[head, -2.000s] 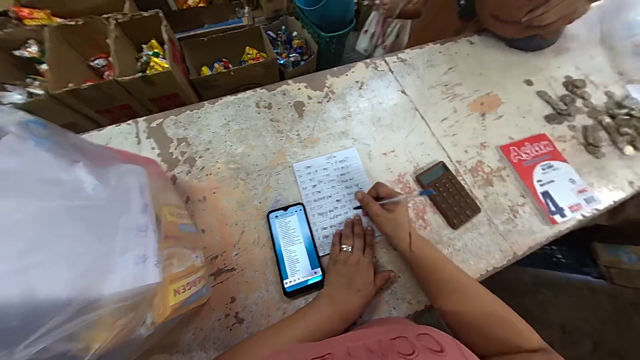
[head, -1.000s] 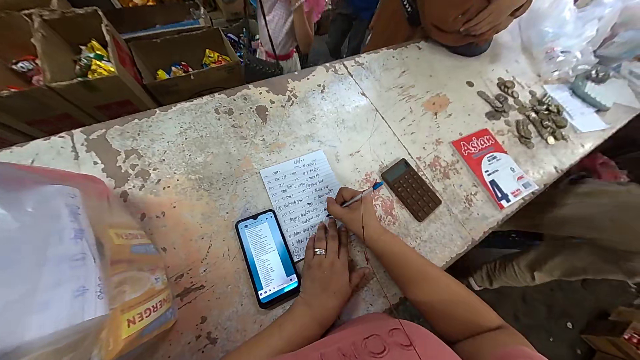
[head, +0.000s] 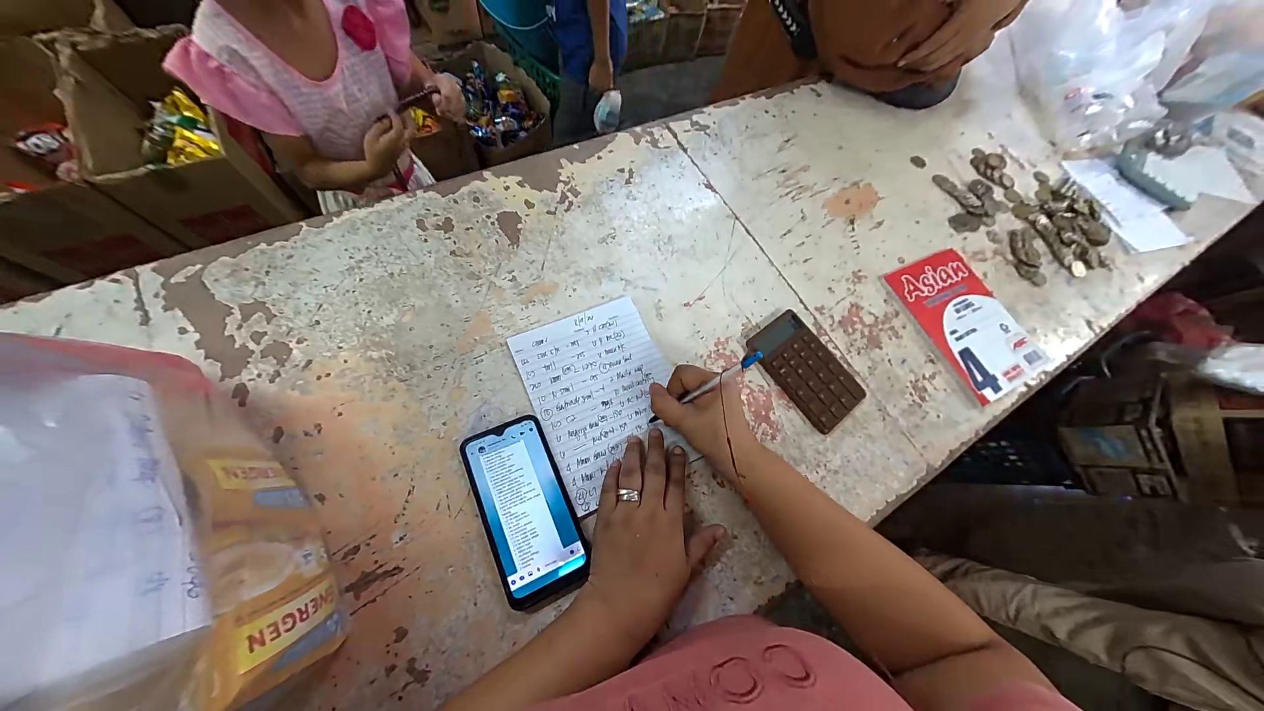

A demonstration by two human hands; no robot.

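Observation:
A lined sheet of paper (head: 583, 375) covered with handwriting lies on the worn painted table. My left hand (head: 642, 523), with a ring on one finger, rests flat over the sheet's lower part, fingers slightly apart. Between the fingers of my right hand (head: 701, 410) is a blue-capped pen (head: 723, 377), its tip at the paper's right side. Left of the sheet, close to my left hand, lies a smartphone (head: 523, 509) with a lit screen of text. A brown calculator (head: 805, 370) lies to the right of my right hand.
A red and white pad (head: 963, 326) and a spread of coins (head: 1062, 227) lie at right, near plastic bags (head: 1106, 79). A bagged Energen pack (head: 267, 553) stands at left. Beyond the table are cardboard boxes (head: 197, 197) and a person in pink (head: 306, 109); another person's arms (head: 918, 39) rest at the far edge.
The person in pink has come to stand at the far side of the table, by the boxes. My left hand stays on the sheet and my right hand still holds the pen.

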